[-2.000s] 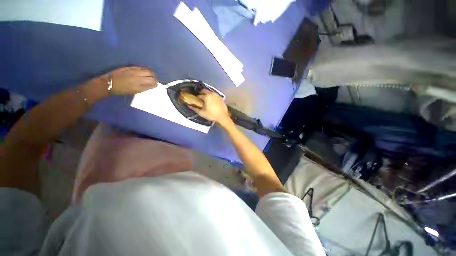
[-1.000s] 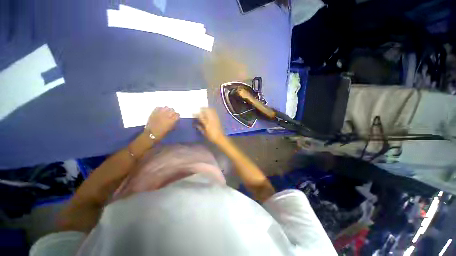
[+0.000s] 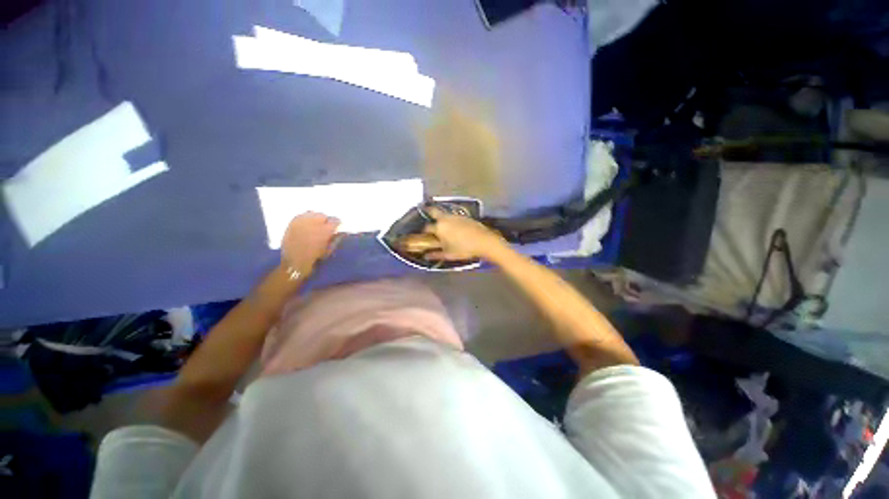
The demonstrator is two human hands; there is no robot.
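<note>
A white cut fabric piece (image 3: pixel 366 203) lies flat near the front edge of the blue-purple ironing table. My left hand (image 3: pixel 310 239) rests on its near edge, left of its middle, with the fingers bent; whether they pinch the cloth I cannot tell. My right hand (image 3: pixel 456 240) is closed around the handle of the steam iron (image 3: pixel 414 255). The iron's tip points left and lies at the piece's near right corner. The hose runs off right. A pile of narrow white folded strips (image 3: pixel 336 66) lies on the far side.
Flat white pieces (image 3: pixel 83 175) lie at the left of the table. A yellow-brown scorch mark (image 3: pixel 463 146) is behind the iron. A dark object (image 3: pixel 502 10) is at the far edge. Crates and dark cloth stand beyond the table at right, with a black wire hanger (image 3: pixel 777 273).
My right hand has left the fabric and taken hold of the iron, which has moved left to the piece and turned. My left hand has stayed at the piece's near edge.
</note>
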